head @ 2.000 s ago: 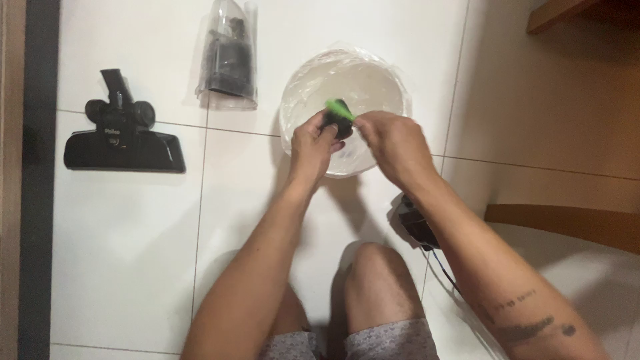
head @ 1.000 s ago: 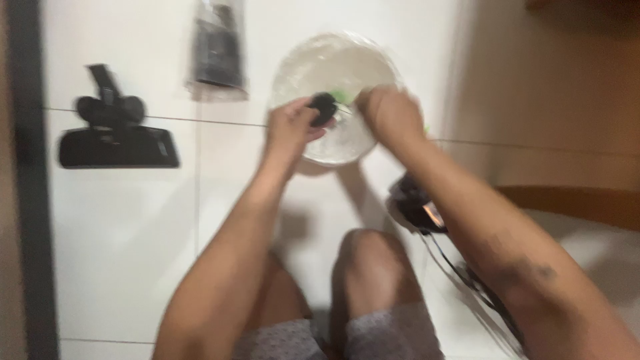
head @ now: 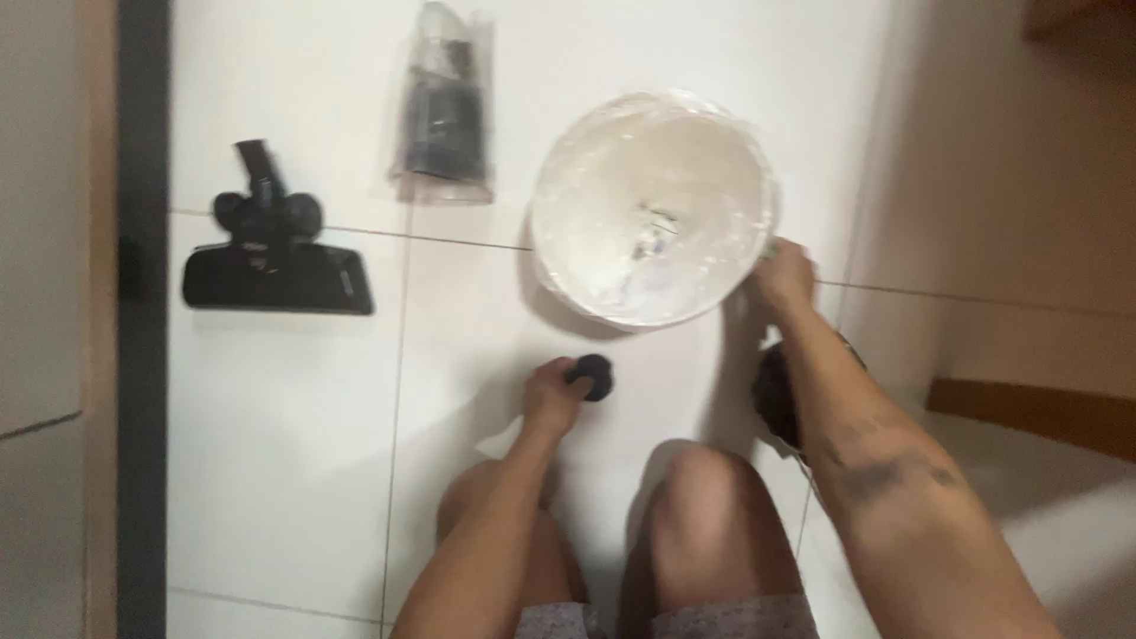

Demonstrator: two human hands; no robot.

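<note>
My left hand [head: 552, 397] grips a small round black part [head: 593, 377] over the floor tiles, below the bin. A round waste bin with a clear plastic liner [head: 568, 222] stands in front of me, with a little dark debris at its bottom. Beside the bin's lower right rim is my right hand [head: 785, 277], its fingers partly behind the rim and blurred. A trace of green shows at those fingertips, but whether they hold something is unclear.
A black vacuum floor head [head: 277, 280] lies at the left. Right of it is a clear and dark dust container [head: 446, 124]. A dark device with a cord [head: 777, 395] sits under my right forearm. Brown wooden furniture [head: 1034, 413] edges the right side.
Both hands have left the space over the bin. My left hand has come down toward my knees with the black part; my right hand has moved to the bin's right side.
</note>
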